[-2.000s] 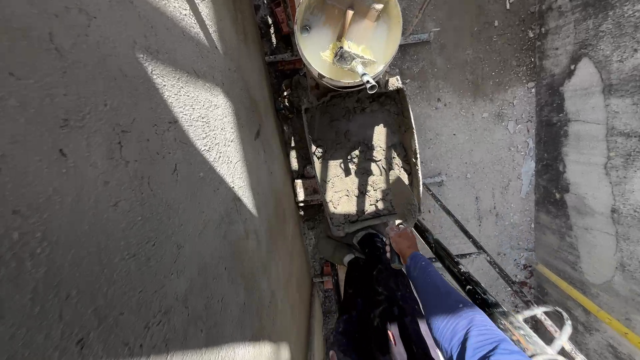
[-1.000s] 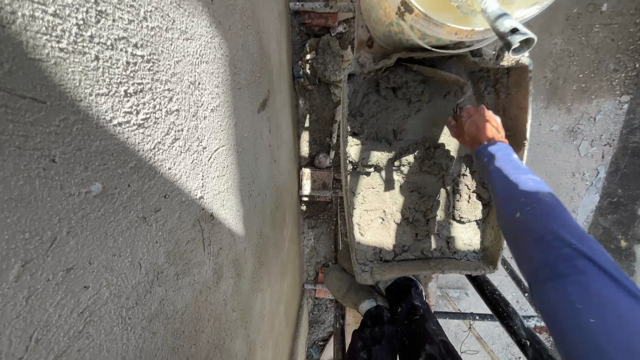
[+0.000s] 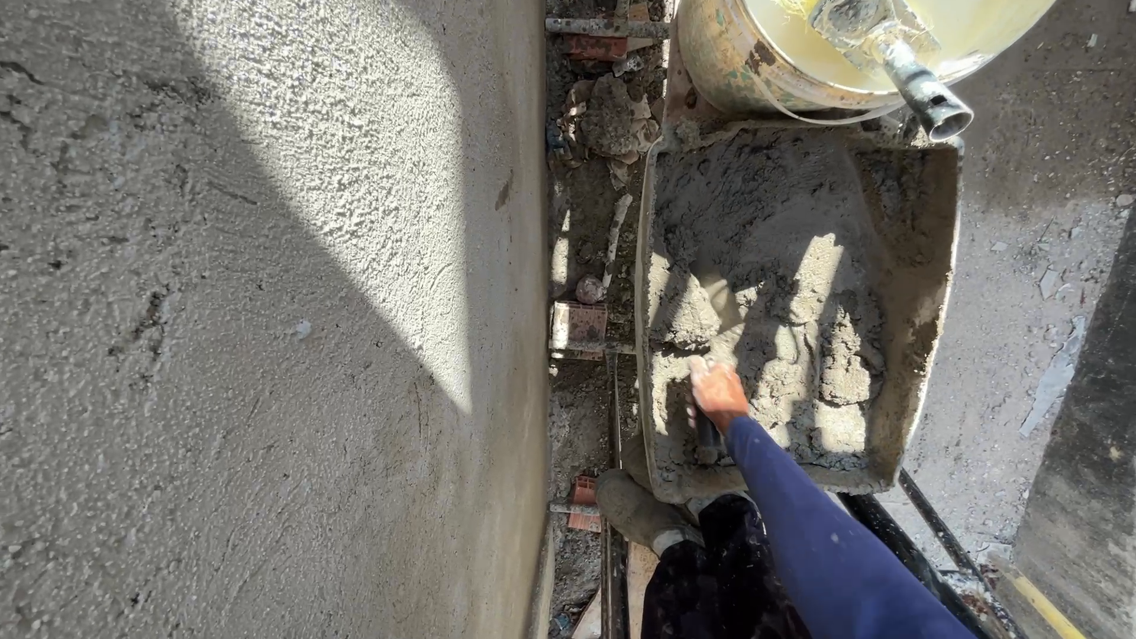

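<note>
My right hand [image 3: 717,390], in a blue sleeve, is closed on the dark handle of a trowel [image 3: 707,439] low on the left side of a mortar tub [image 3: 923,355]. The trowel's blade is hard to make out against the wet grey mortar [image 3: 763,204], which is smooth at the far end and lumpy in the sunlit part near me. My left hand is out of view.
A rough rendered wall [image 3: 311,355] fills the left side. Beyond the tub stands a bucket [image 3: 728,62] of pale liquid with a metal-tubed tool [image 3: 932,98] across it. Brick pieces [image 3: 579,324] and metal bars [image 3: 608,27] lie between wall and tub. My shoe [image 3: 639,510] is beside the tub's near corner.
My right hand has moved from the tub's far right part to its near left part since a second ago. Two seconds ago it was at the near right corner with the trowel. The view has shifted.
</note>
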